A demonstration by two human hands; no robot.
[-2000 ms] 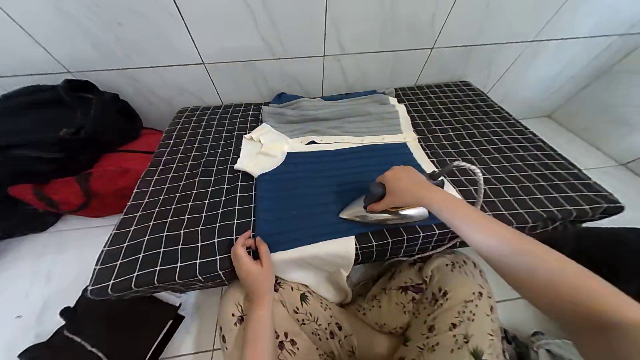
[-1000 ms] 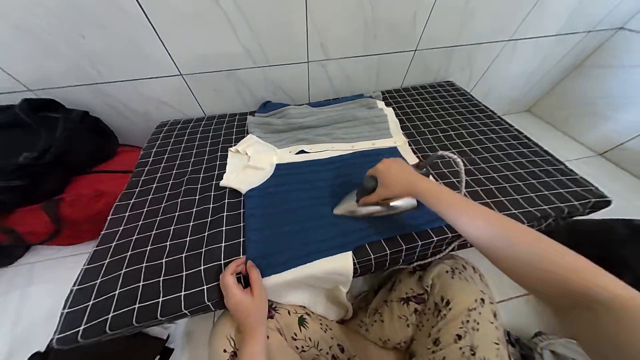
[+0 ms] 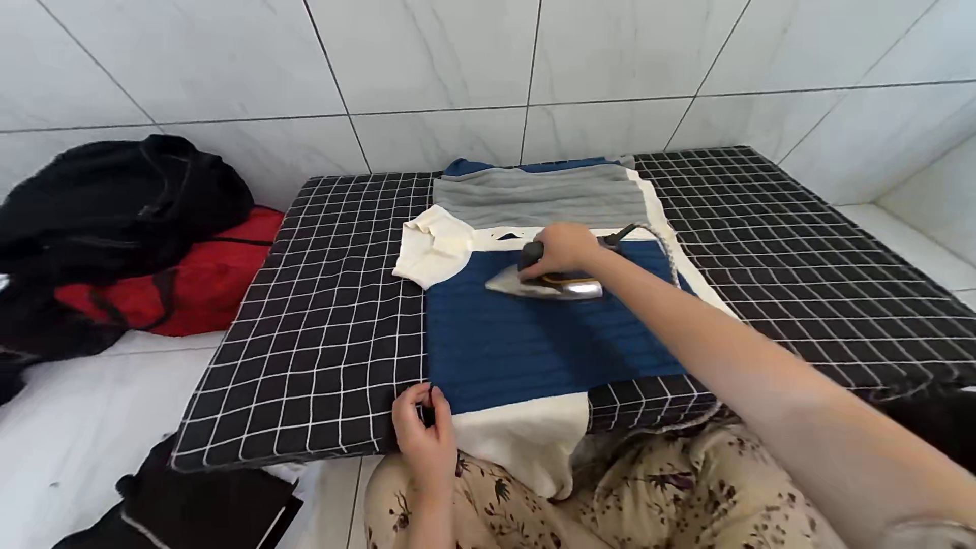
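Observation:
A knitted garment in blue, grey and cream lies spread on a low board covered in black-and-white checked cloth. My right hand is closed around the dark handle of a clothes iron, whose pointed tip faces left over the upper part of the blue panel. The iron's cord loops behind my wrist. My left hand is at the near left corner of the blue panel, thumb and fingertips at the fabric edge; whether they pinch it is unclear. A cream sleeve hangs over the board's front edge beside it.
Black bags or clothes and a red bag lie on the floor at left. Dark folded cloth lies at the near left. A tiled wall rises behind the board. My patterned trousers are against its front edge.
My right hand has moved the iron away from the board's front edge, up the blue panel toward the buttoned band. My left hand remains at the near left corner of the panel.

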